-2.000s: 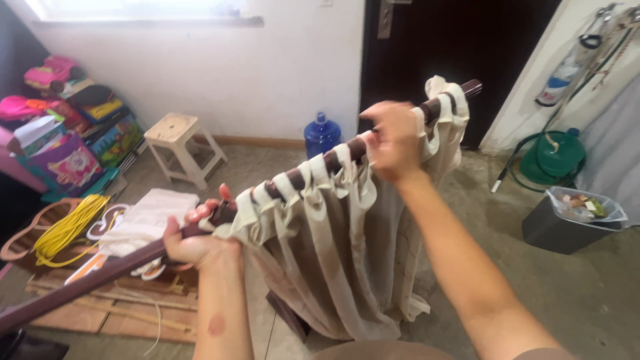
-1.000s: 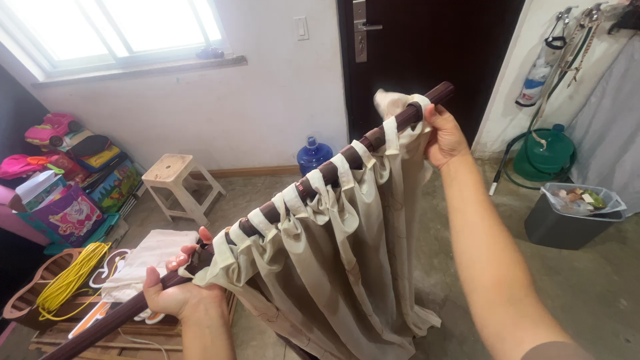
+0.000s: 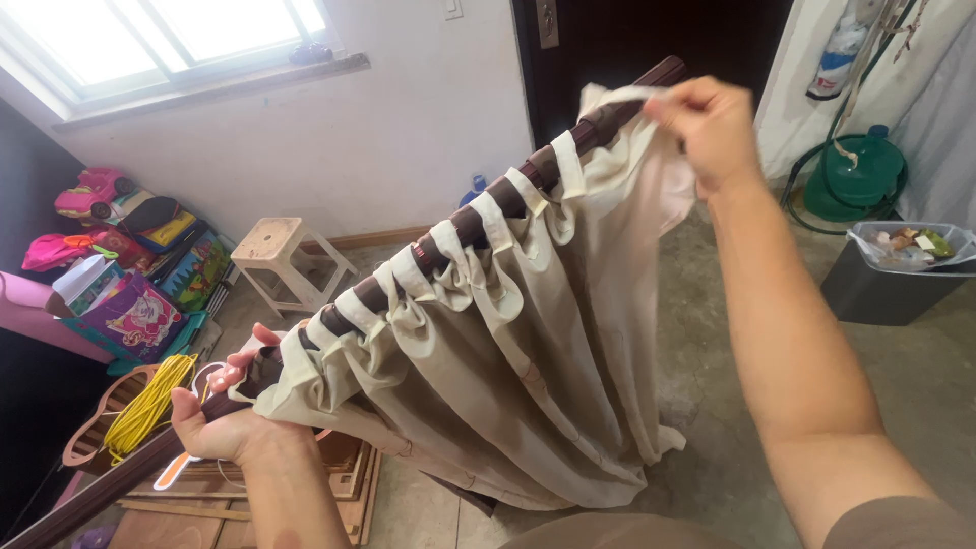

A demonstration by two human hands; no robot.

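Note:
A dark brown curtain rod (image 3: 667, 70) runs diagonally from the lower left to the upper right. A beige tab-top curtain (image 3: 488, 366) hangs from it by several pale loops. Under the rod's lower part, my left hand (image 3: 236, 412) supports it with the palm up and fingers curled around, beside the curtain's near edge. Near the rod's upper end, my right hand (image 3: 705, 126) pinches the last fabric loop between thumb and fingers. That loop is pulled outward beside the rod; the hand is slightly blurred.
Beyond the rod stand a plastic stool (image 3: 293, 263), a dark door (image 3: 656, 30) and a window sill (image 3: 221, 88). Toys and bags (image 3: 145, 320) are piled left, above yellow cord (image 3: 152, 404) and wooden boards (image 3: 183, 518). At right are a green jug (image 3: 858, 179) and a trash bin (image 3: 888, 290).
My right hand has gone from gripping the rod's upper part to pulling on the end loop. My left hand still supports the lower part of the rod.

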